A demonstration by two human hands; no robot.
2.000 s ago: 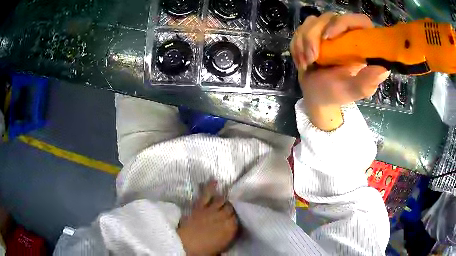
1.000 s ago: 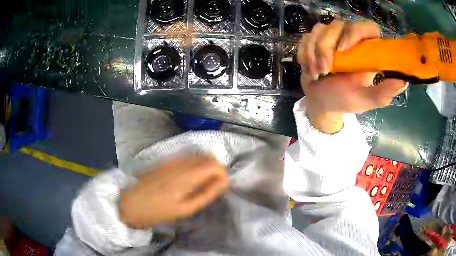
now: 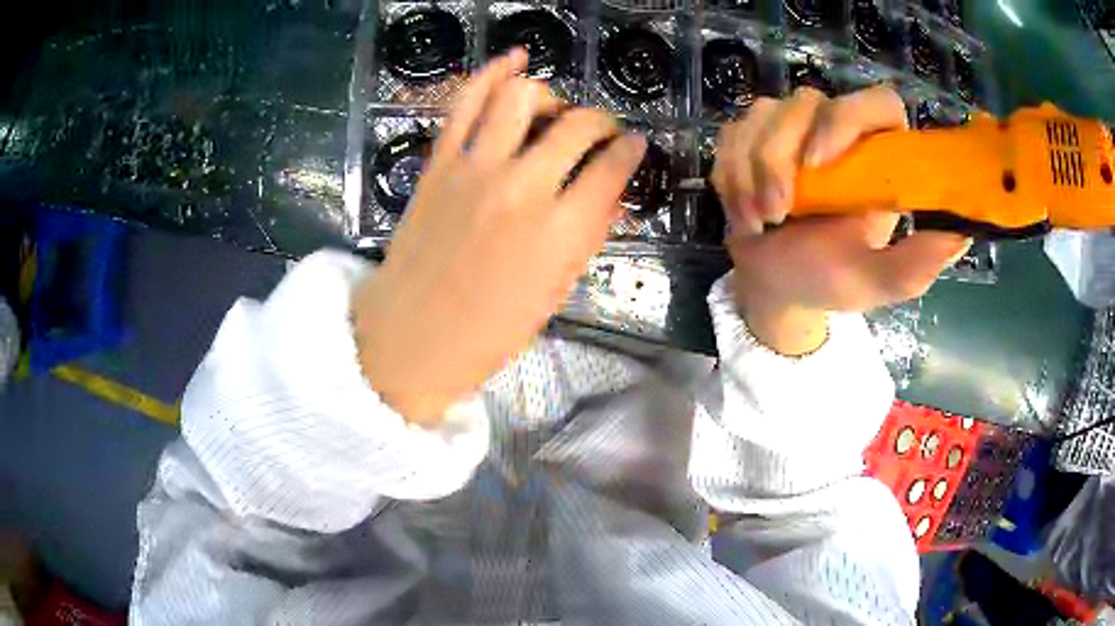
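My right hand (image 3: 813, 202) holds the orange electric screwdriver (image 3: 948, 171) level, its thin driver bit (image 3: 693, 182) pointing left past my fingers. My left hand (image 3: 495, 232) is over the front row of the clear blister tray (image 3: 357, 159), fingers spread and bent, with nothing visible in it. Round black parts (image 3: 636, 61) sit one per pocket in the tray. My left hand hides part of the front-row parts; whether its fingertips touch one I cannot tell.
The tray lies on a shiny dark-green bench mat (image 3: 183, 159). A red tray with pale round spots (image 3: 919, 471) is below the bench edge at right. A blue stool or crate (image 3: 76, 287) and a yellow floor line (image 3: 116, 389) are at lower left.
My left hand has risen from my lap to over the tray's front row, and its fingers have spread. My right hand still holds the screwdriver, slightly lower in the picture.
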